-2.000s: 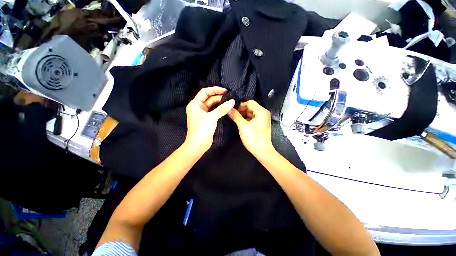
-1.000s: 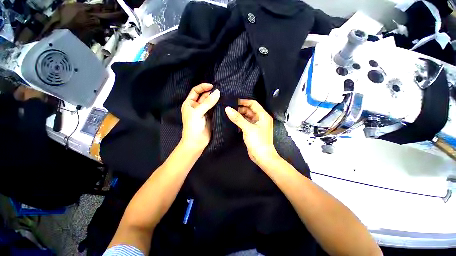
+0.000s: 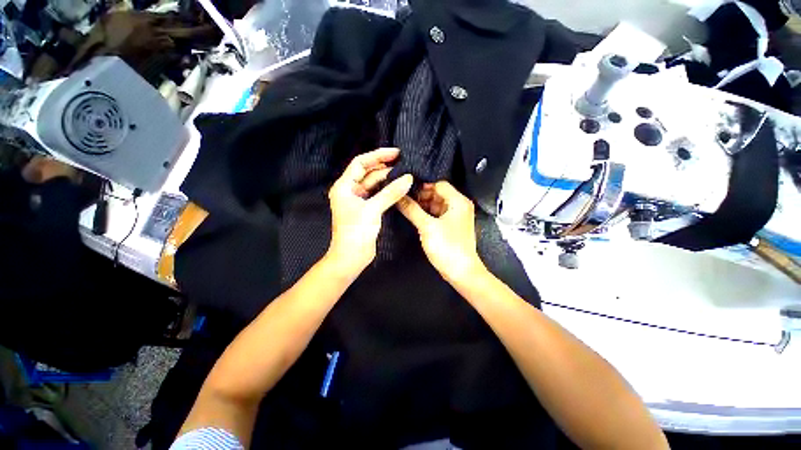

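A large black coat [image 3: 369,325] covers the table's middle and my lap. Its front placket with a row of round metallic buttons [image 3: 458,92] lies at the upper centre. The finely striped black lining [image 3: 426,123] shows beside it. My left hand [image 3: 364,202] pinches a fold of black cloth between thumb and fingers. My right hand [image 3: 432,215] pinches the same cloth just to the right, fingertips close together. The exact edge between the fingertips is hidden.
A white sewing machine [image 3: 650,149] with blue trim stands at the right, a black strip [image 3: 746,193] hanging over it. A grey housing with a round grille [image 3: 110,123] is at the left. A brown taped piece [image 3: 183,230] lies at the table's left edge.
My hands were a little farther apart one second ago. Now my left hand has moved right and the fingertips nearly meet on the bunched cloth.
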